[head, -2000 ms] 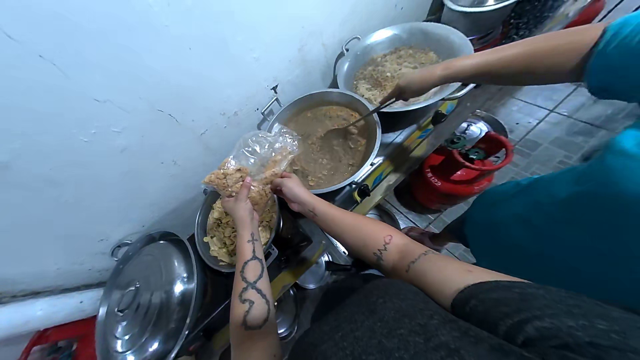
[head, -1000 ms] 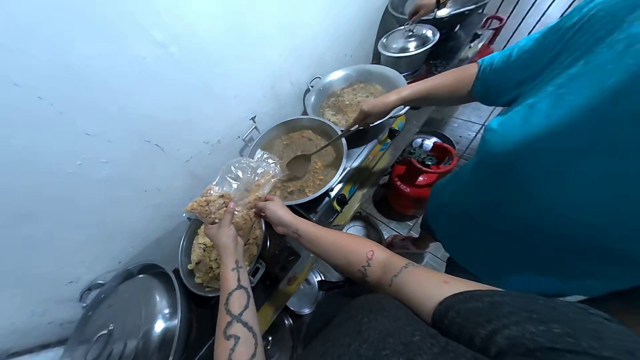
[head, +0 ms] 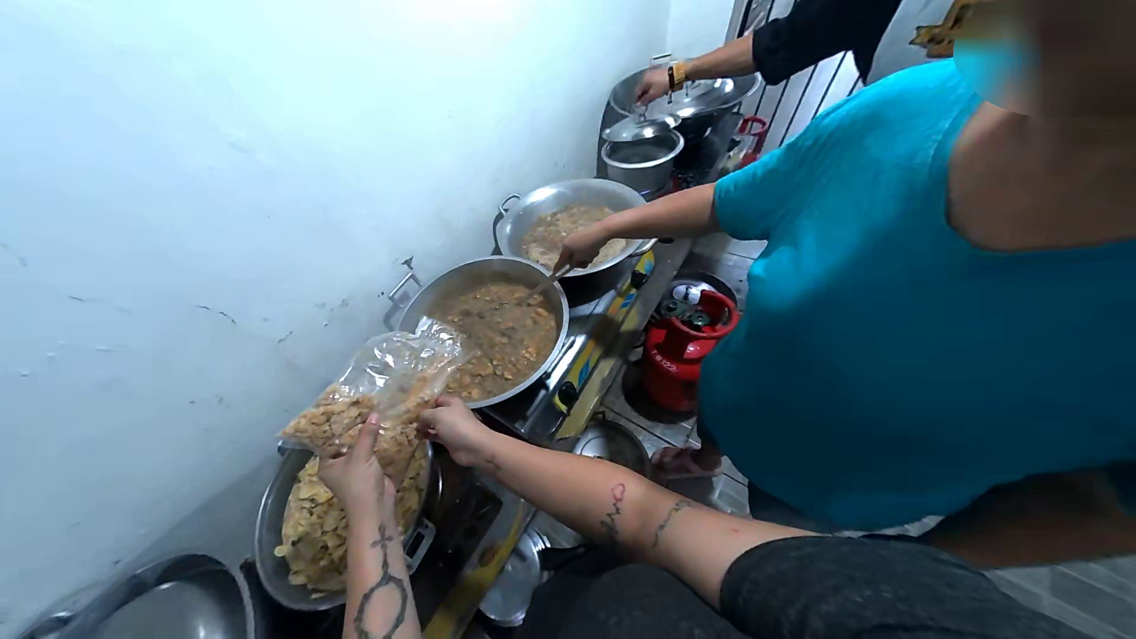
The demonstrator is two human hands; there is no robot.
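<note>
A clear plastic bag (head: 399, 359) holds small light-brown pieces of food, its clear end lying toward the near rim of a pot of brown stew (head: 506, 342). My left hand (head: 362, 470) grips the bag's filled part from below. At the bag's right side, my right hand (head: 453, 428) pinches the plastic. Both hands are above a metal pot of yellowish sliced food (head: 319, 524). A co-worker's hand (head: 581, 248) holds a utensil's handle (head: 552, 277) that reaches into the stew; its lower end is hidden.
Farther back stand a wide pan of food (head: 568, 193) and a smaller pot (head: 642, 160), whose lid another person's hand (head: 654, 86) holds. A red gas cylinder (head: 674, 364) stands on the floor beside the co-worker in teal. A metal lid or pan (head: 182, 612) is at lower left.
The view has shifted, showing more of the far pots. The lid on the small far pot has been raised by another person's hand. The spoon bowl, visible one second ago, is no longer in sight.
</note>
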